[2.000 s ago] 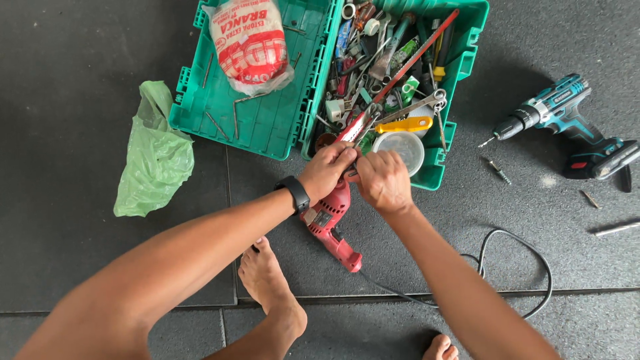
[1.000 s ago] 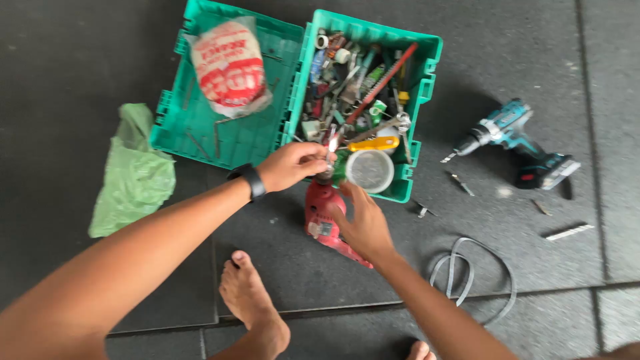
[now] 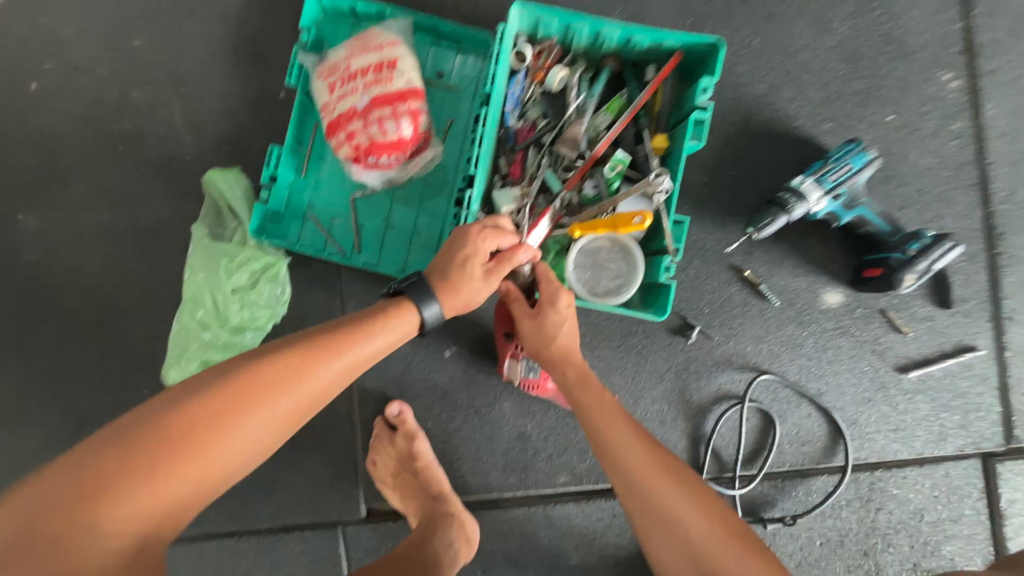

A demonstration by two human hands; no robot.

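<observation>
A red corded power drill lies on the dark floor, its front end pointing up at the toolbox. My right hand is closed around the drill's chuck. My left hand, with a black band at the wrist, is just above the chuck with fingers pinched; what lies between them is mostly hidden, and a red and white piece shows past the fingertips. Behind both hands stands the open green plastic toolbox, full of mixed tools, with a yellow-handled tool and a round translucent lid near my right hand.
In the toolbox's open lid lie a red and white plastic package and hex keys. A green plastic bag is at left. At right are a teal cordless drill, loose bits, an anchor bolt and a grey cable.
My right hand, apart from the chuck a second ago, is now around it. A small metal piece lies on the floor right of the red drill, not seen there two seconds ago.
</observation>
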